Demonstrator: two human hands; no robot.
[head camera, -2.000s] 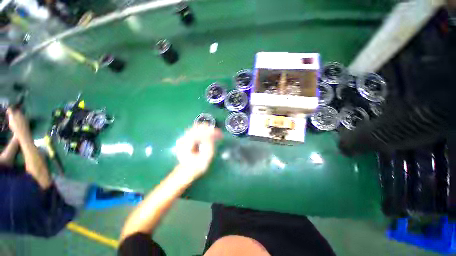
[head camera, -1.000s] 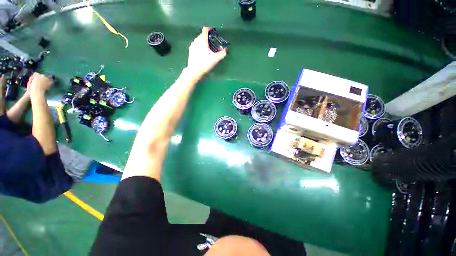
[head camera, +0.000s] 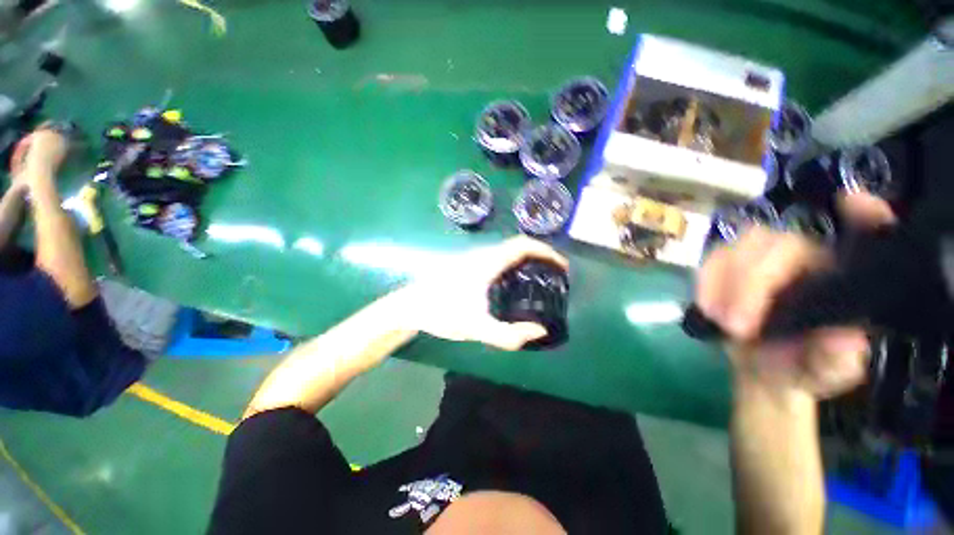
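Note:
My left hand (head camera: 471, 298) grips a black cylindrical unit (head camera: 531, 301) just above the green bench mat, in front of the screw feeder; its fingers wrap around the side. My right hand (head camera: 785, 298), blurred, is closed around the dark barrel of the power screwdriver (head camera: 884, 277) at the right. The driver's narrow end points left, towards the held unit, and is apart from it. The white screw feeder (head camera: 690, 167) with a blue side stands behind. Several black units with silver-ringed faces (head camera: 549, 152) stand left of the feeder.
More ringed units (head camera: 792, 125) stand right of the feeder, partly hidden. A lone unit (head camera: 335, 23) stands far back. Wired subassemblies (head camera: 173, 172) lie at the left beside another person's hands and arms (head camera: 52, 209). A pale metal post (head camera: 889, 94) and blue plastic (head camera: 873, 496) are at the right.
My left hand has come back from the far side of the bench with a unit in it. My right hand has come into view on the screwdriver. The view has shifted.

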